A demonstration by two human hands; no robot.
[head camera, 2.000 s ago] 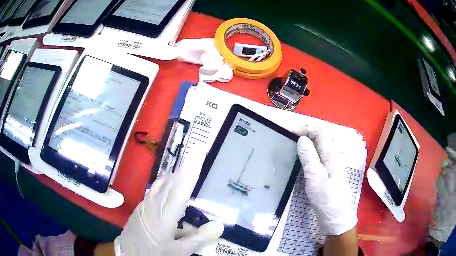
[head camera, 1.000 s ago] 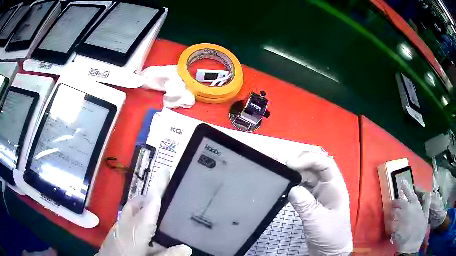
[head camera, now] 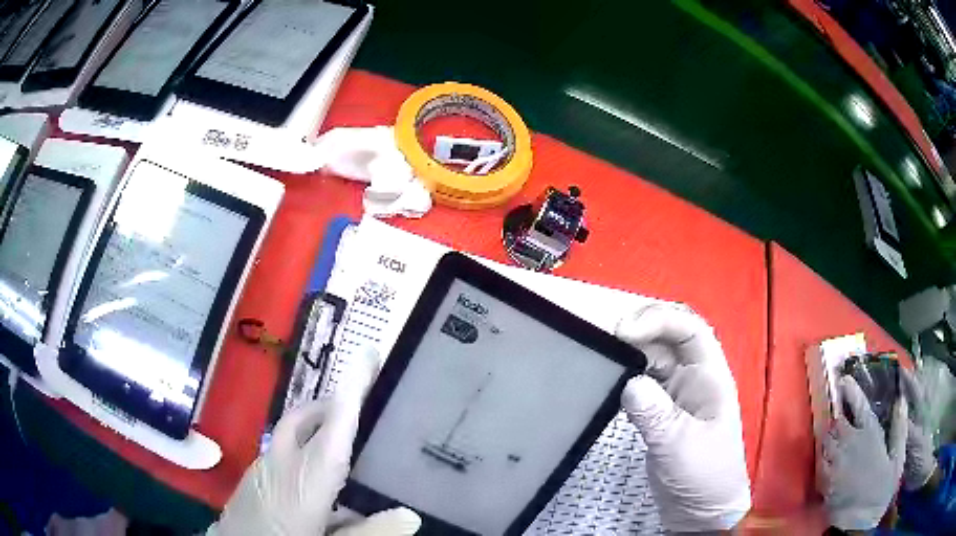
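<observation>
An e-reader (head camera: 477, 403) with a black frame shows a sailing ship picture on its grey screen. It is held tilted over the record sheets (head camera: 393, 274). My left hand (head camera: 304, 471), in a white glove, grips its lower left edge. My right hand (head camera: 687, 419), also gloved, pinches its upper right corner between thumb and fingers. The bottom of the e-reader is cut off by the picture's edge. The sheets lie on a clipboard (head camera: 317, 345) with a metal clip.
Rows of e-readers in white trays (head camera: 199, 445) stand at left. Masking tape (head camera: 472, 188), a white cloth (head camera: 362, 157) and a tally counter (head camera: 547, 228) lie behind the sheets on the red mat (head camera: 671, 236). At right, another person's gloved hands (head camera: 865, 461) hold a device.
The e-reader has been raised from the sheets and is gripped at its corner by my right hand. The view has shifted. The neighbour's hands have come in at right and lifted a device.
</observation>
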